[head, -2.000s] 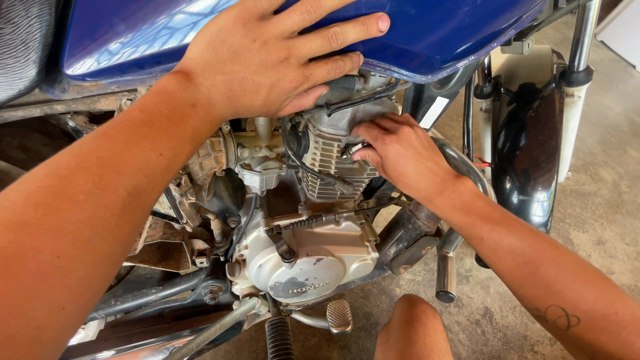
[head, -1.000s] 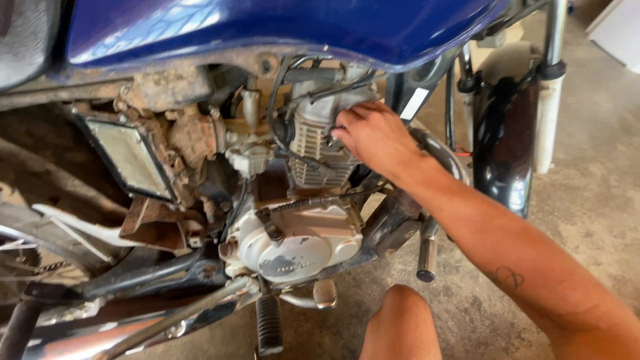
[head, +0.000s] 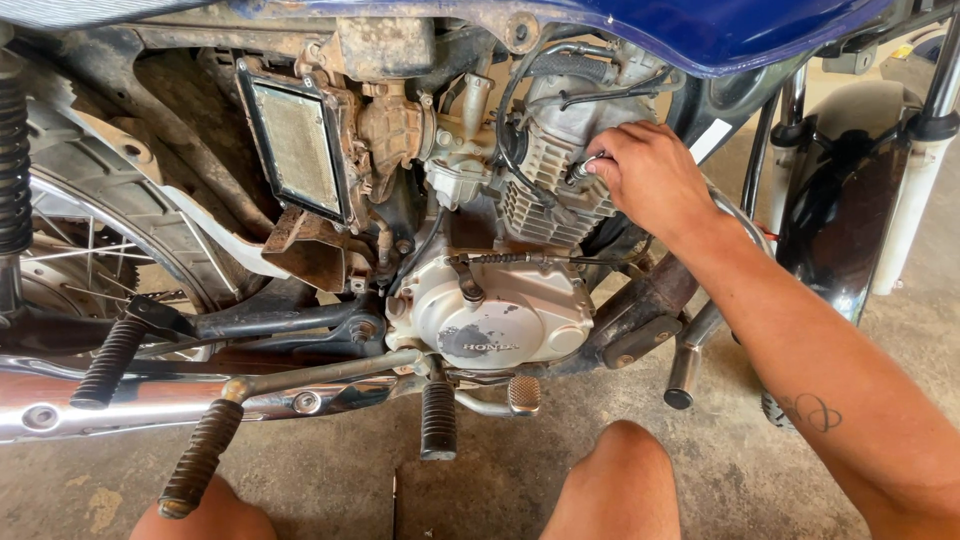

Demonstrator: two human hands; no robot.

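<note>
My right hand [head: 649, 180] pinches a small shiny metal piece [head: 581, 169], perhaps a spark plug or socket, against the side of the finned engine cylinder [head: 541, 180]. Its far end is hidden among the fins. A black cable with a cap [head: 559, 214] hangs over the lower fins, left of my fingers. Left of the cylinder sits the carburetor [head: 459, 176], and beyond it an uncovered air filter [head: 298, 146] in a black frame. The Honda engine side cover [head: 495, 326] lies below. My left hand is out of view.
A blue fuel tank [head: 720, 30] overhangs the engine. The kick-start lever [head: 322, 375], footpegs [head: 439, 420] and brake pedal [head: 523, 395] stick out toward my knees. A crash bar [head: 684, 367] stands at the right, near my forearm. A thin tool [head: 394, 502] lies on the concrete floor.
My left hand, resting on the fuel tank two seconds ago, has left the view. My right hand stays at the cylinder. The view has shifted, showing more of the rear wheel.
</note>
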